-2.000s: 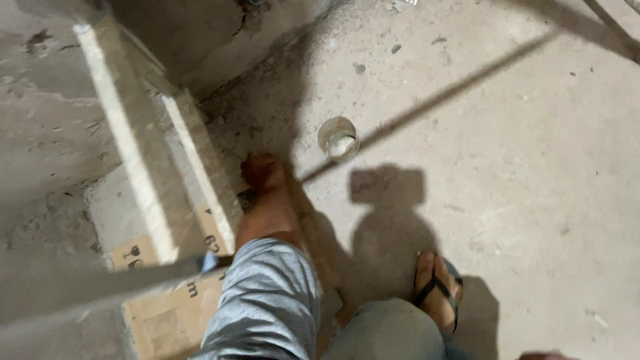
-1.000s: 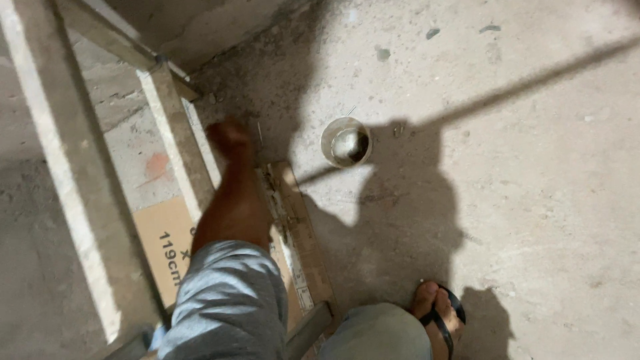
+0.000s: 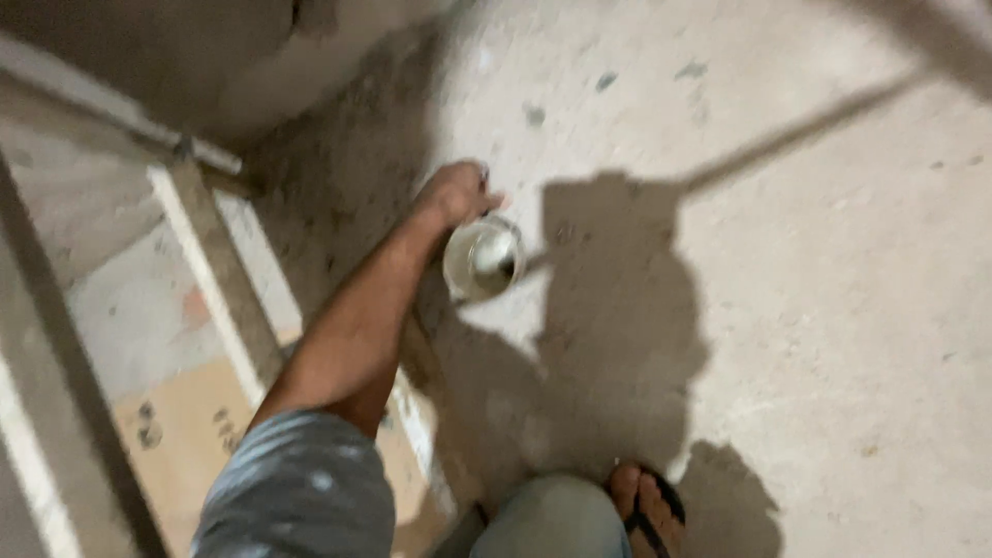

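My left hand (image 3: pixel 459 192) is at the upper edge of a small pale bucket (image 3: pixel 459 267) on the concrete floor. Its fingers look curled, with the thumb pointing right, and a small dark spot shows beside them. Blur hides whether it grips the rim, a handle or something else. Inside the bucket is something whitish, with a dark patch at its right side. My left arm, in a grey sleeve, reaches up from the lower left. My right hand is out of view.
A light-coloured frame of bars (image 3: pixel 221 271) stands at the left, over printed cardboard (image 3: pixel 174 418). A narrow strip (image 3: pixel 422 418) lies beside the cardboard. My knee (image 3: pixel 554 515) and a foot in a black flip-flop (image 3: pixel 651 508) are at the bottom. Shadows cross the floor.
My left hand has moved right, from the floor near the frame to the bucket's edge. The view has shifted.
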